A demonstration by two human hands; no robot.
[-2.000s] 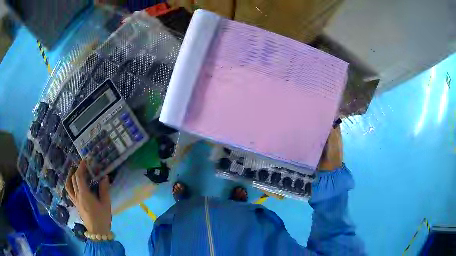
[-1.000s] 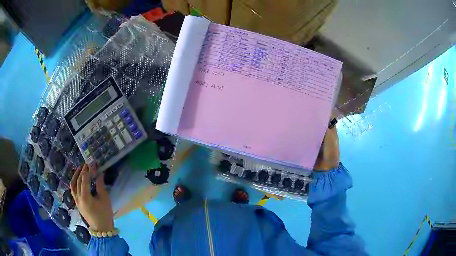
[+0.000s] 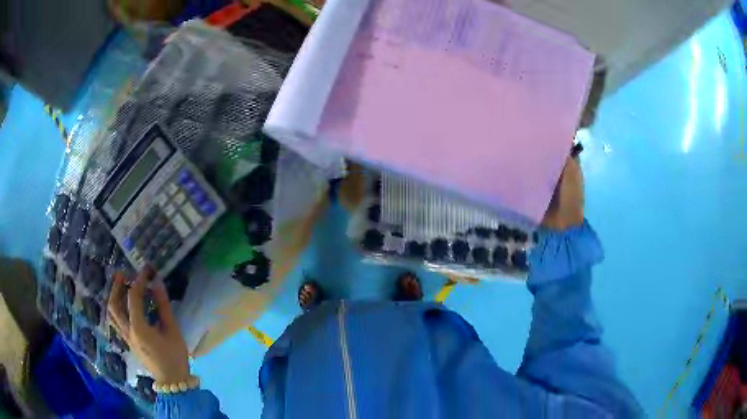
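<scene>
A grey calculator lies tilted on a clear tray of black round parts at the left. My left hand is at the calculator's lower edge, fingers apart, fingertips by the bottom keys; it does not grip the calculator. My right hand holds the right edge of a pink form pad, its white sheets folded over at the left. A small dark tip, possibly a pen, shows above that hand. The print is blurred. The pad hides part of a second tray of black parts.
Green pieces lie on the left tray beside loose clear film. A red-orange edged black tray is behind. Blue bins stand at the lower left. A large grey surface is at the upper right. My feet stand on the blue floor between the trays.
The pad has moved up and right in the view, showing more of the second tray. The trays and calculator have shifted slightly in the picture. My left hand stays by the calculator.
</scene>
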